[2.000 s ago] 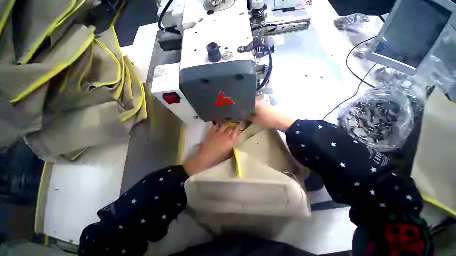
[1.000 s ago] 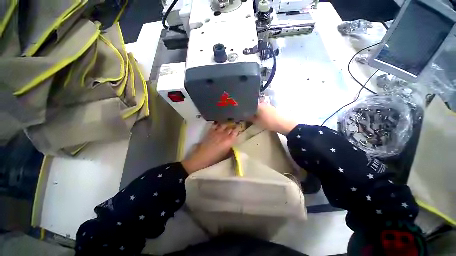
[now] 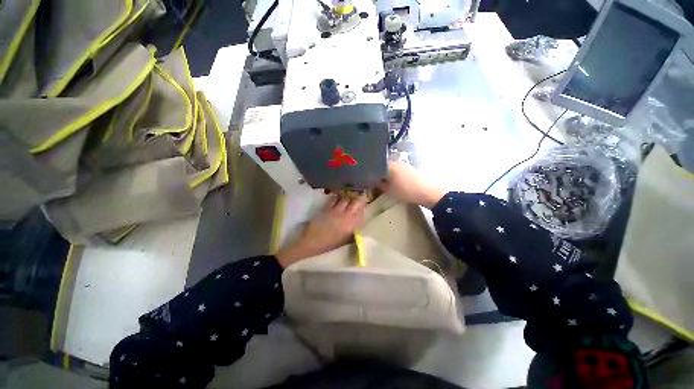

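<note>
A beige bag body (image 3: 365, 292) with a yellow binding strip (image 3: 360, 250) lies under the sewing machine's dark grey head (image 3: 335, 148) and reaches down over the lap. My left hand (image 3: 332, 226) lies on the cloth at its upper left, fingertips at the small yellow-brass work clamp (image 3: 350, 194). My right hand (image 3: 405, 183) holds the cloth's upper right edge beside the head; its fingertips are partly hidden. The needle area is hidden under the head.
A pile of bag bodies (image 3: 114, 190) is at left. At right are an open plastic bag of dark metal fittings (image 3: 567, 190), a tilted control screen (image 3: 624, 61), a thin cable (image 3: 525, 114) and another beige piece (image 3: 658, 235).
The view has shifted slightly. Both hands stay at nearly the same places beside the clamp, and the bag body has barely moved.
</note>
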